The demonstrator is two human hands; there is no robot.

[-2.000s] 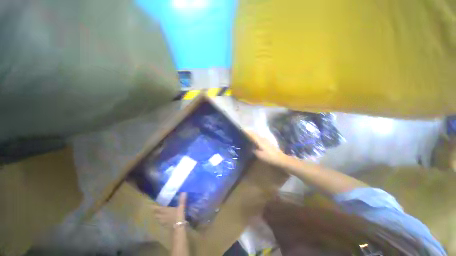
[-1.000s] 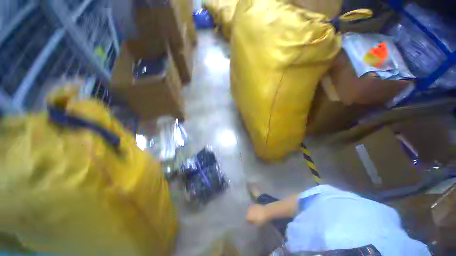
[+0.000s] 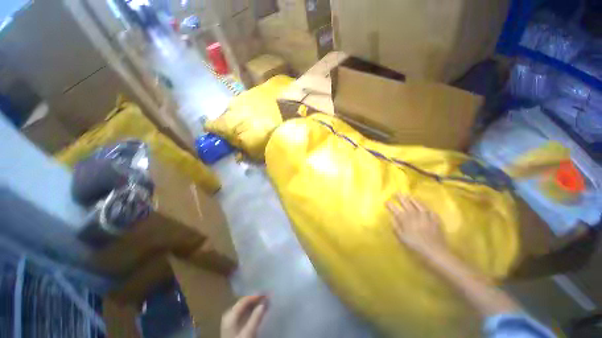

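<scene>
A large yellow woven sack leans across the middle and right, with a dark cord along its upper side. My right hand lies on the sack with its fingers spread, and my forearm reaches in from the lower right. My left hand is at the bottom edge, partly cut off and blurred, over the grey floor beside the sack. Its fingers are bent and I cannot tell if it holds anything.
Dark bagged garments sit on brown cartons at the left. An open carton stands behind the sack. A blue bundle lies on the floor. A blue shelf and an orange-marked bag are at the right.
The view has moved from the open carton of blue bagged garments to the aisle and the yellow sack. My right hand has left the carton and now rests on the sack.
</scene>
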